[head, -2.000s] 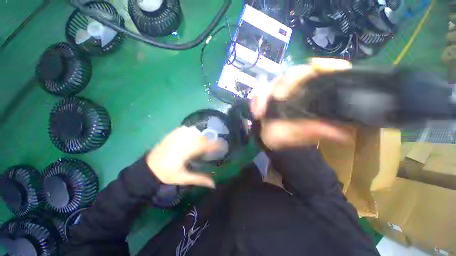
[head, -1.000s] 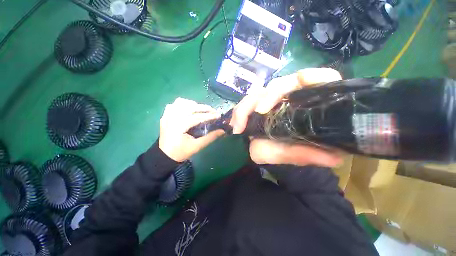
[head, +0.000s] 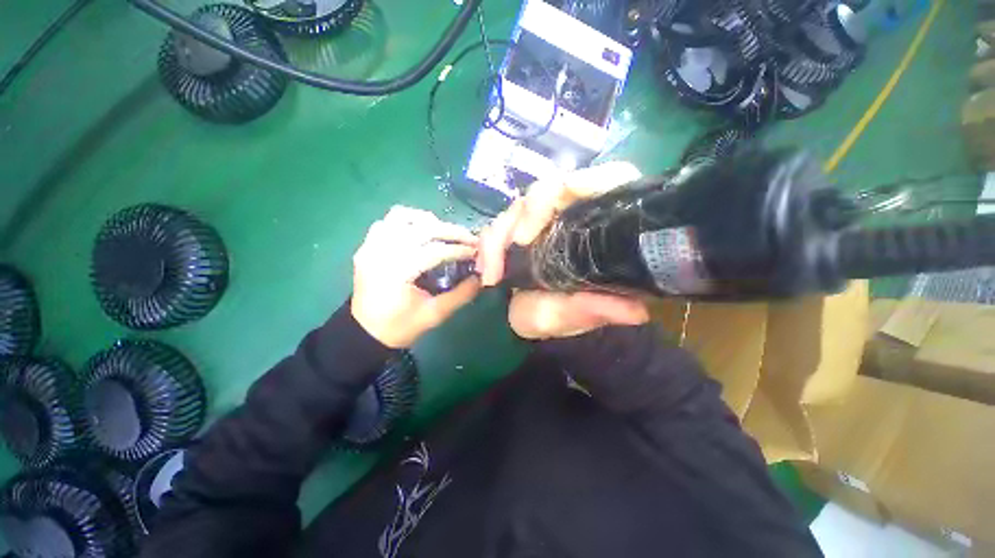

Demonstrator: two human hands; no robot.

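Note:
My right hand (head: 567,256) is closed around the black power screwdriver (head: 709,245), which lies across the view with its pale label up and its cord end to the right. My left hand (head: 409,278) holds a small black fan part (head: 445,276), mostly hidden between the fingers. The screwdriver's front end meets the part between both hands; the tip and any screw are hidden. A fan head (head: 382,403) lies partly under my left forearm.
Black fan heads (head: 158,265) stand on the green surface at the left. The screw feeder (head: 551,98) is ahead, fans are piled (head: 753,55) beyond it. A black hose (head: 360,84) curves across the top left. An open carton (head: 807,376) is at the right.
Since two seconds ago, my left hand has left the fan head in front and taken the small part. The screwdriver has come to it and lately shifted its rear end. Upper-left fans have moved rightward.

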